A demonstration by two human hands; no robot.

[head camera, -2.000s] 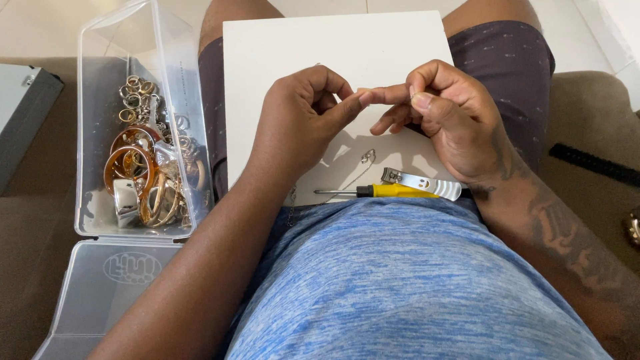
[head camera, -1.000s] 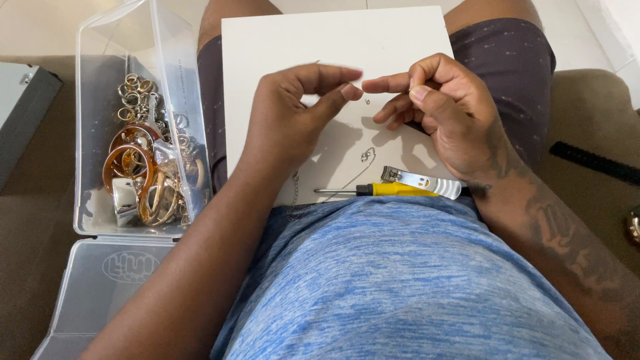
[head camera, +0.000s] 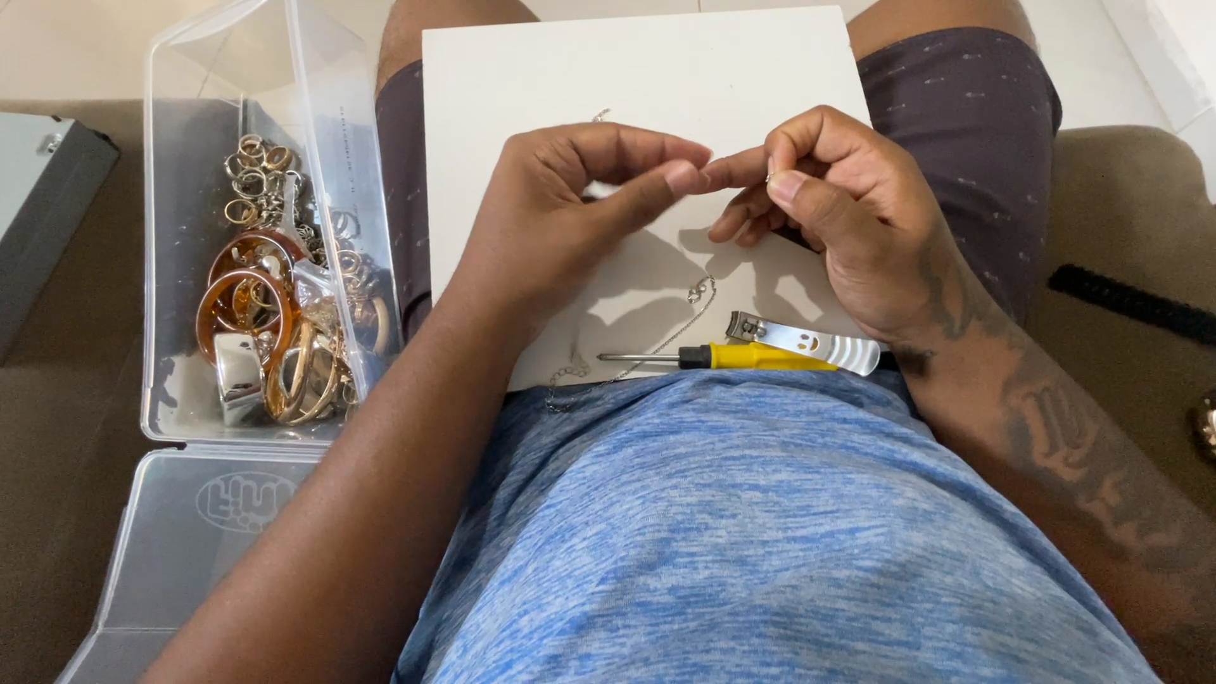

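Observation:
Over a white board (head camera: pixel 627 76) on my lap, my left hand (head camera: pixel 608 199) has its thumb and index finger close together near the tip of my right index finger; whether anything is between them is too small to tell. My right hand (head camera: pixel 826 190) pinches a tiny shiny metal piece (head camera: pixel 770 178) between thumb and a bent finger. Below the hands a thin silver chain (head camera: pixel 665 340) runs across the board to the blue shirt. Beside it lie a yellow-handled screwdriver (head camera: pixel 750 356) and a metal nail clipper (head camera: pixel 807 342), which rests partly over the handle.
At the left stands a clear plastic box (head camera: pixel 150 285) holding rings, bangles and chains, its lid (head camera: pixel 190 551) folded open toward me. A grey box-like object (head camera: pixel 47 199) lies further left. A black textured strip (head camera: pixel 1130 302) is on the brown seat (head camera: pixel 1102 209) at the right.
My left hand has shifted slightly, its thumb and index fingertips now nearer my right index fingertip than one second ago. My right hand keeps its pinch.

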